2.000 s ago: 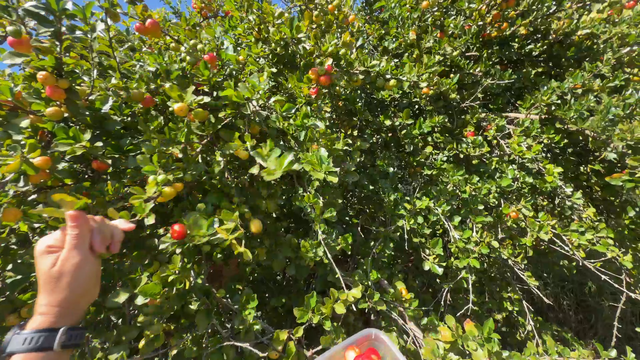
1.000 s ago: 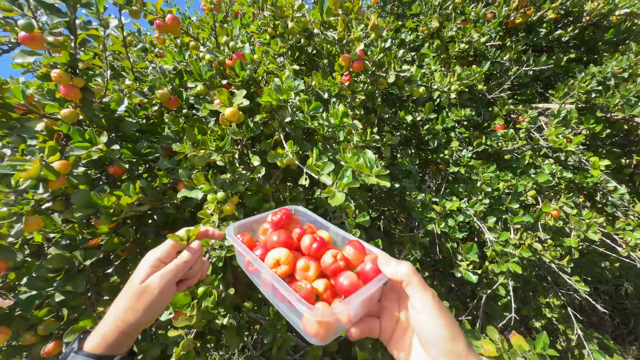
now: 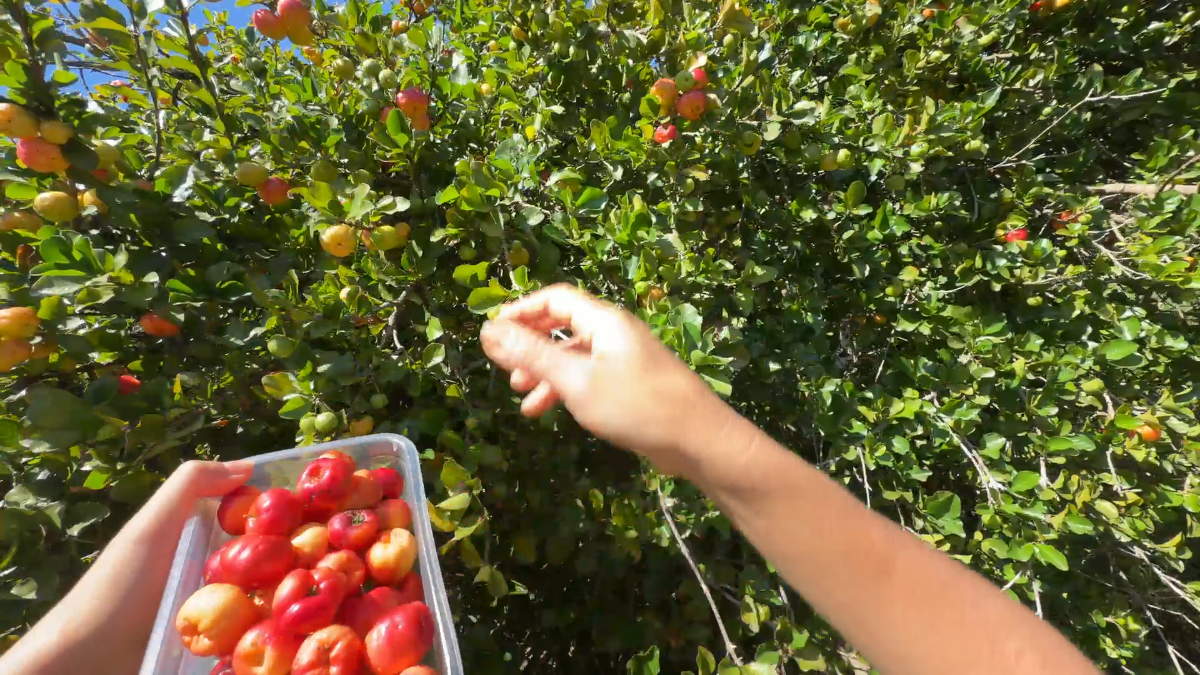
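Observation:
My left hand [image 3: 192, 506] grips the left edge of a clear plastic container [image 3: 433, 562] at the lower left, its fingers mostly hidden behind the wall. Red and yellow-orange acerola-like fruits [image 3: 309, 600] fill the container. Slightly blurred, my right hand [image 3: 572, 361] is raised in front of the bush at the centre, thumb and index finger brought close at the tips beside green leaves [image 3: 487, 298]. Whether anything sits between those fingertips cannot be told. Above it hangs a cluster of red and orange fruits [image 3: 692, 103] on the bush.
A dense leafy bush [image 3: 806, 281] spans the view. More fruits hang at the left, such as a yellow one [image 3: 338, 240] and a red one [image 3: 274, 190]. Bare thin twigs [image 3: 694, 562] stick out at the lower centre and right.
One second ago my right hand held the container's right side; now my left hand holds it, lower and further left. My right hand has let go and moved up to the leaves.

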